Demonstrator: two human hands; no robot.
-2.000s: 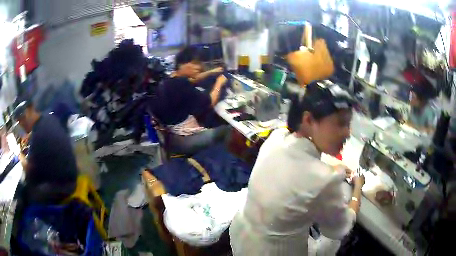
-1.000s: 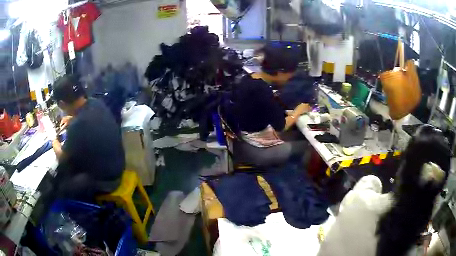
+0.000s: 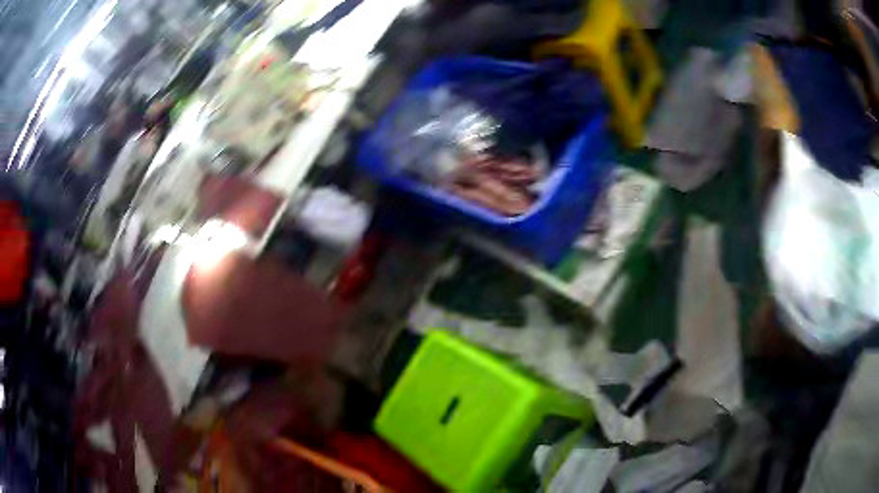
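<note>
No hand of mine shows in the blurred head view. A bright green stool (image 3: 463, 407) with a slotted top stands nearest in front, at the lower middle. Maroon cloth pieces (image 3: 255, 306) lie to its left, over a table edge, with a strong glare at their upper left. More maroon cloth (image 3: 120, 371) hangs or lies further left beside a pale strip. An orange rim (image 3: 332, 464), perhaps of a basket, shows at the bottom edge, touching or near the stool.
A blue crate (image 3: 569, 236) holds clear plastic and pinkish pieces. A yellow stool (image 3: 617, 72) stands behind it. Grey cloth scraps (image 3: 708, 318) lie on the green floor. A white bag (image 3: 824, 260) is at the right. A pale table (image 3: 323, 120) runs along the upper left.
The view has swung down and to the left. The seated workers have left the picture; the green stool and maroon pieces have come in. The blue crate now sits higher and further right.
</note>
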